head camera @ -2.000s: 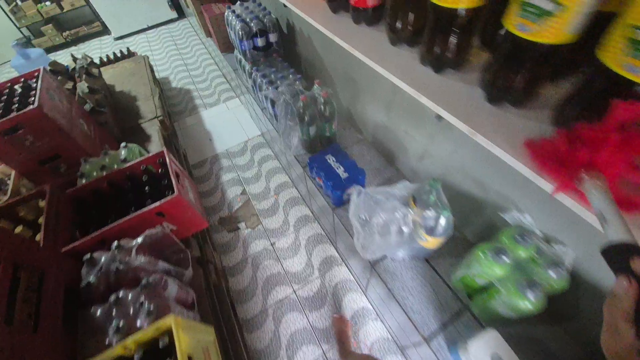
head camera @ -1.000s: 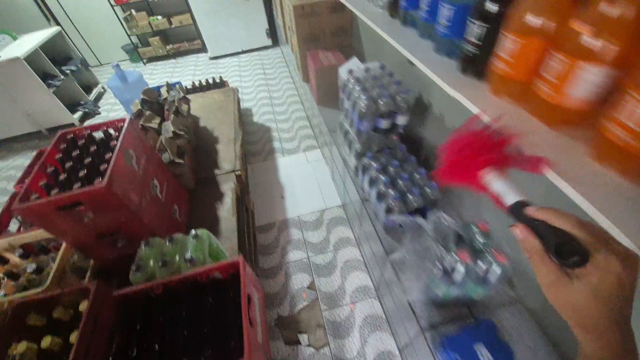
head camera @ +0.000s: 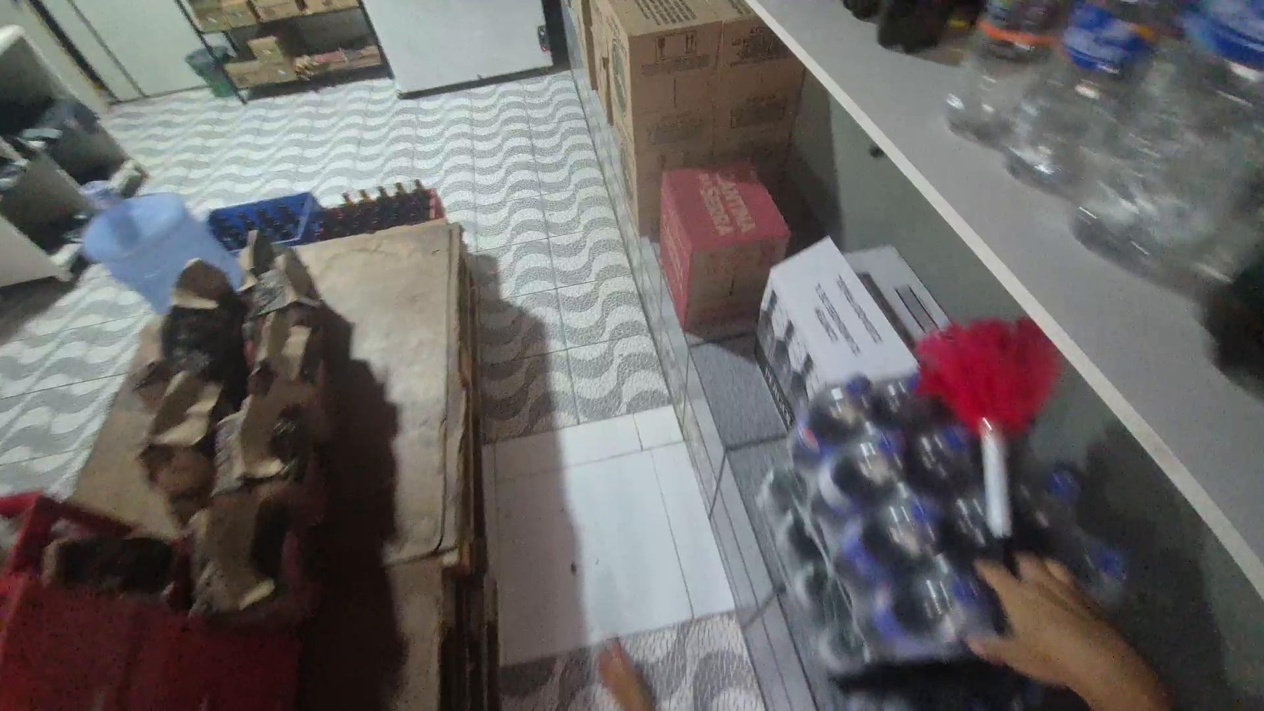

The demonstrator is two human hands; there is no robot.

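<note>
My right hand [head camera: 1052, 622], at the lower right, grips the dark handle of a duster with red bristles [head camera: 987, 380] and a white neck. The duster's head stands up over shrink-wrapped packs of bottles with blue caps [head camera: 889, 523], beneath the edge of a shelf. A few fingers at the bottom centre are all that shows of my left hand [head camera: 624, 673], over the tiled floor; whether it holds anything cannot be seen.
A shelf [head camera: 918, 197] with clear plastic bottles runs along the right. Cardboard cartons [head camera: 671, 89], a red carton [head camera: 726, 242] and a white box [head camera: 839, 316] stand below it. At left are flattened cardboard [head camera: 395, 385], a red crate [head camera: 138, 652] and a blue translucent container [head camera: 153, 242].
The view has moved along the aisle, past the brown and orange drink bottles on the shelf. The duster has gone from beside the shelf edge to above the blue-capped packs, still in my right hand.
</note>
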